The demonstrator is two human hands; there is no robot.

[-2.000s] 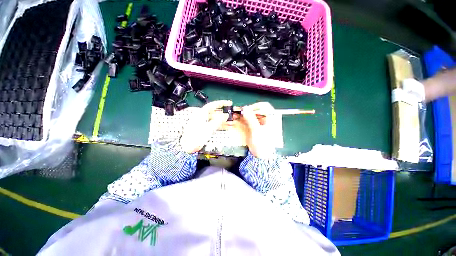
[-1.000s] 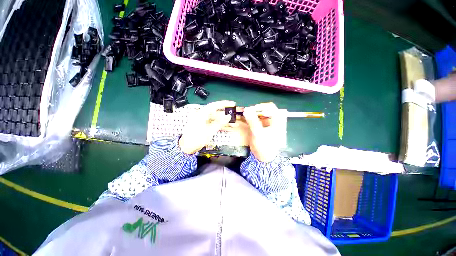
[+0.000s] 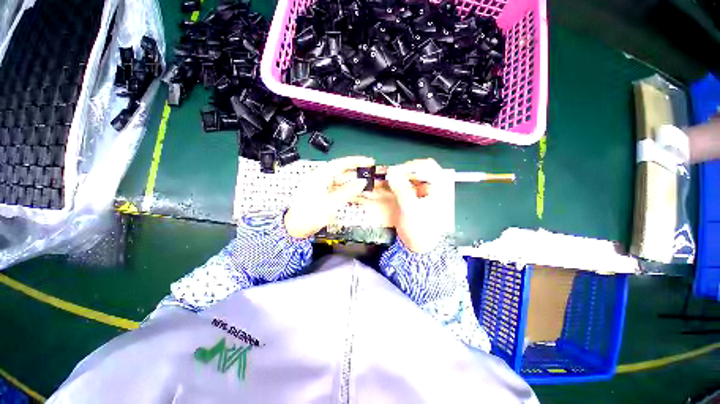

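Observation:
A small black plastic part (image 3: 365,177) is held in the fingertips of my left hand (image 3: 324,199), above the white perforated board (image 3: 264,189). My right hand (image 3: 416,201) holds a slim pale hand tool (image 3: 474,177) like a pen. Its orange-yellow end points right, and its other end is at the right side of the black part. The tool's tip is too small and dark to make out, and I cannot tell if it touches the part. Both hands look overexposed.
A pink basket (image 3: 410,124) of jumbled black parts stands behind the hands. A loose pile of black parts (image 3: 229,71) lies left of it. A packed tray (image 3: 39,102) in clear film is far left. A blue basket (image 3: 521,319) is below right. Another person's hand (image 3: 705,142) is beside a cardboard bundle (image 3: 654,189).
Over the two seconds, the bench items have shifted slightly outward in the view. The tool now lies at a slightly different slant. Both hands keep their hold on the part and tool.

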